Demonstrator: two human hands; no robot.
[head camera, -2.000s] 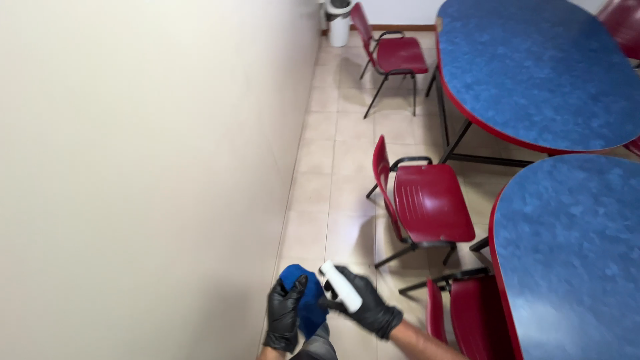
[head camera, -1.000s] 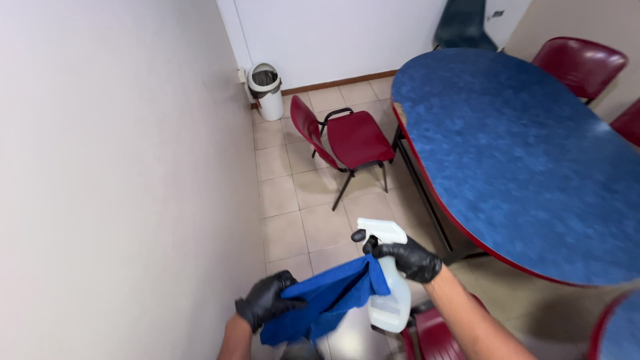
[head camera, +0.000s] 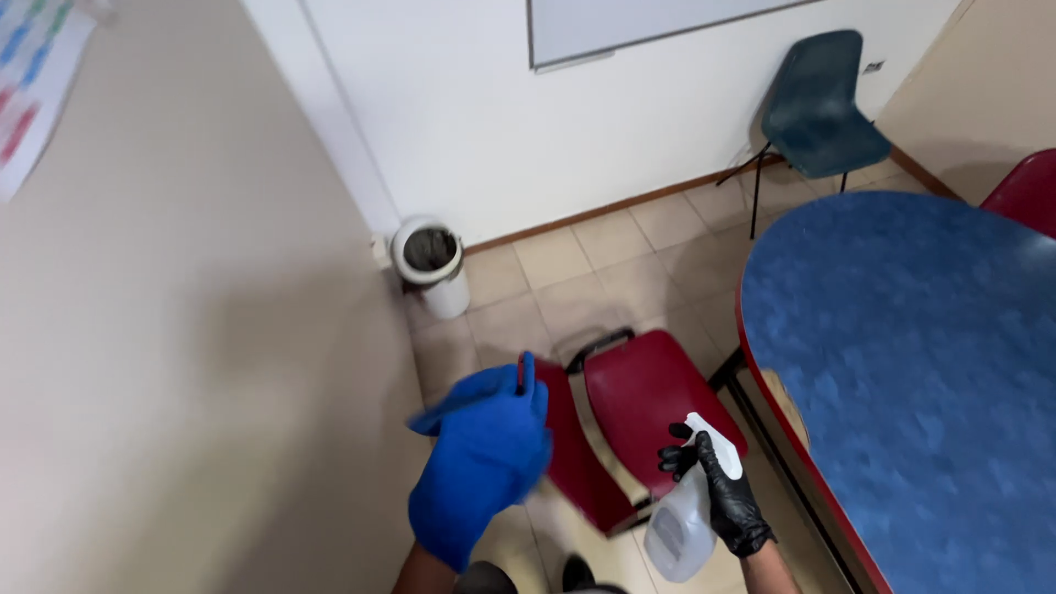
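Note:
A blue cloth (head camera: pixel 487 462) drapes over my left hand (head camera: pixel 483 454) and hides the glove and nearly all the fingers. In my black-gloved right hand (head camera: pixel 714 478) is a white spray bottle (head camera: pixel 681 528) with a translucent body, held around its neck just below the white trigger head. Under and between both hands stands a red plastic chair (head camera: pixel 652 396) with black armrests, its backrest partly behind the cloth. How the left fingers grip the cloth cannot be seen.
A white waste bin (head camera: pixel 445 289) stands in the corner by the left wall. The blue table (head camera: pixel 899 346) with a red edge fills the right side. A dark teal chair (head camera: pixel 825 115) stands against the far wall, below and right of a whiteboard (head camera: pixel 643 25). Another red chair (head camera: pixel 1027 198) is at far right.
The cloth, earlier hanging spread between my hands, now covers my left hand. My right hand with the bottle is apart from it. The view has moved forward toward the bin and far wall.

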